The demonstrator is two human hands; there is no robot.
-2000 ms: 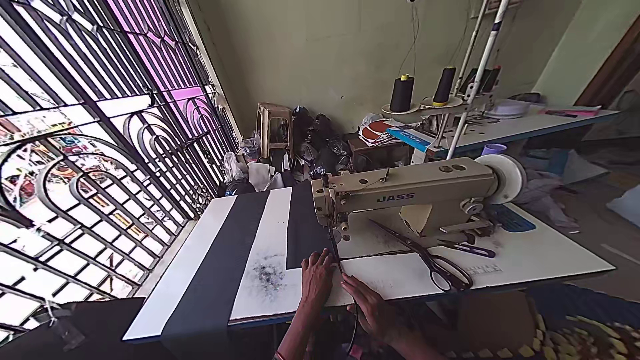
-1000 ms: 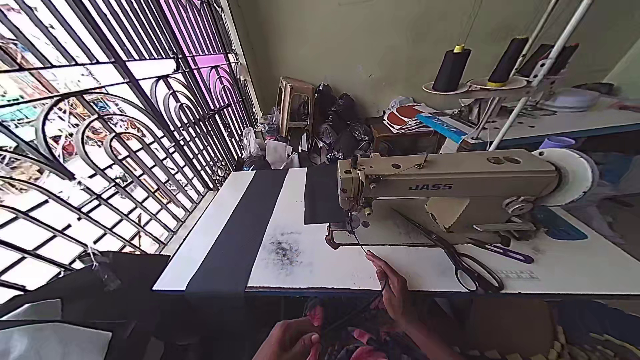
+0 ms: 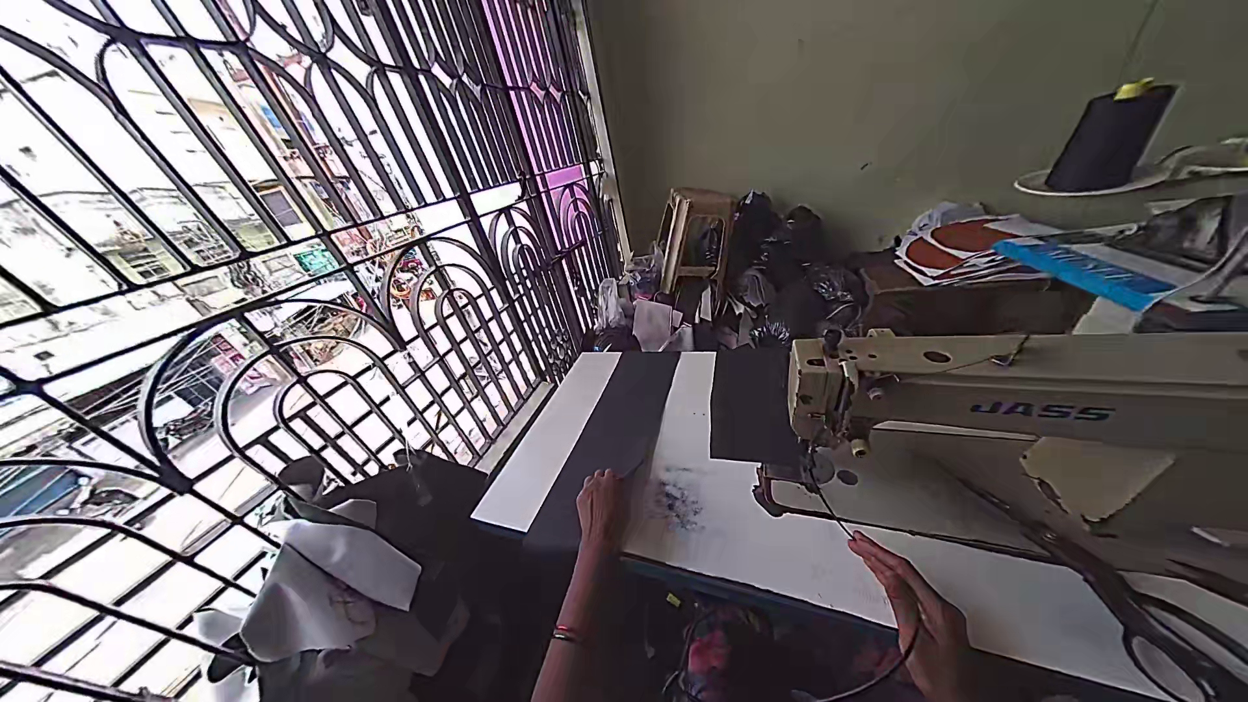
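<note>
On the white sewing table, my left hand rests its fingers on the edge of a long dark fabric strip. My right hand, near the front edge, holds a thin dark cord that runs up to the needle area of a JASS industrial sewing machine; the cord's lower part hangs below my palm. A dark fabric piece lies just left of the machine's head. Large black-handled scissors lie on the table right of my right hand.
A metal window grille runs along the left side. Fabric scraps are heaped below it. Behind the table stand a stool and black plastic bags. A dark thread cone sits on a stand at upper right.
My left hand has moved from below the table's front edge onto the long dark strip. My right hand remains at the cord. The view has swung left.
</note>
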